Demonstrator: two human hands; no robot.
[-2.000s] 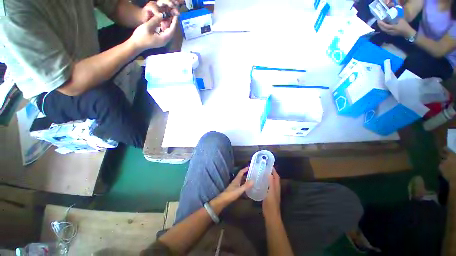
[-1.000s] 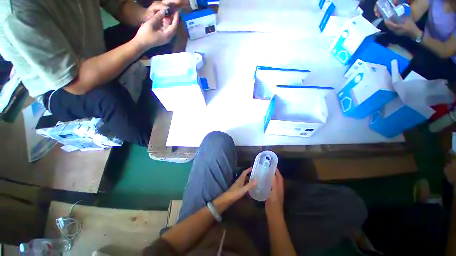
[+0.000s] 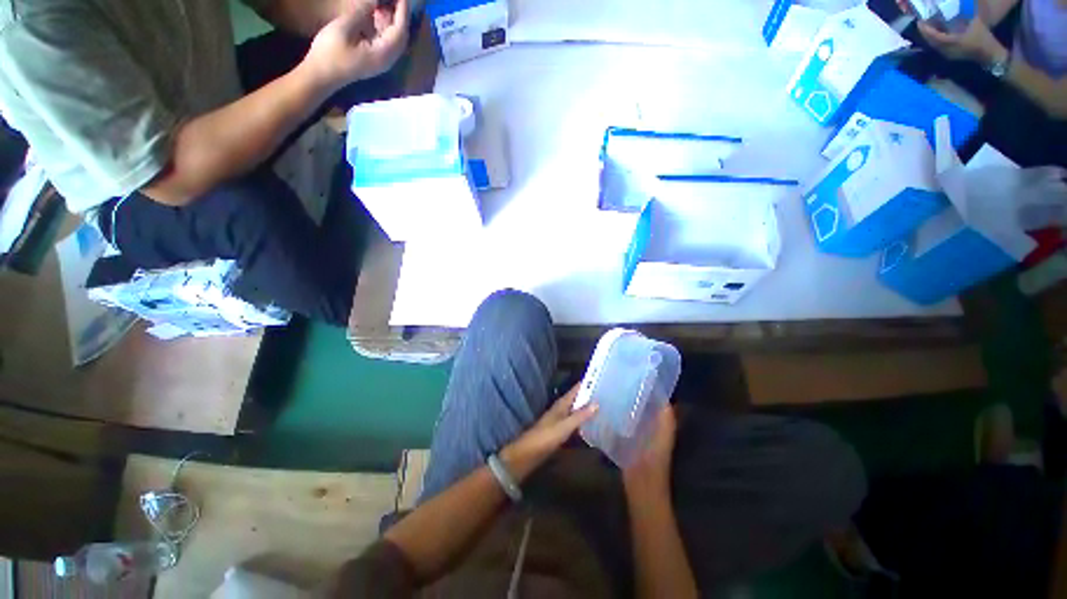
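Note:
A white and translucent oval device housing [image 3: 628, 392] is held above my lap, turned so that its side and part of its face show. My left hand [image 3: 570, 420] grips its left edge, with the thumb on the near side. My right hand [image 3: 652, 443] holds its lower right side. The fingers behind the housing are hidden. I cannot tell whether the housing is one piece or two parts.
Open white and blue cartons [image 3: 704, 248] stand on the white-covered table [image 3: 538, 275]. A white and blue carton stack [image 3: 415, 164] is at left. More cartons [image 3: 873, 187] stand at right. A person's arm [image 3: 246, 131] is at left. A clear bottle [image 3: 115, 563] lies lower left.
The housing has turned from facing me to showing its side, and looks wider. Both hands moved slightly with it. The view has shifted a little.

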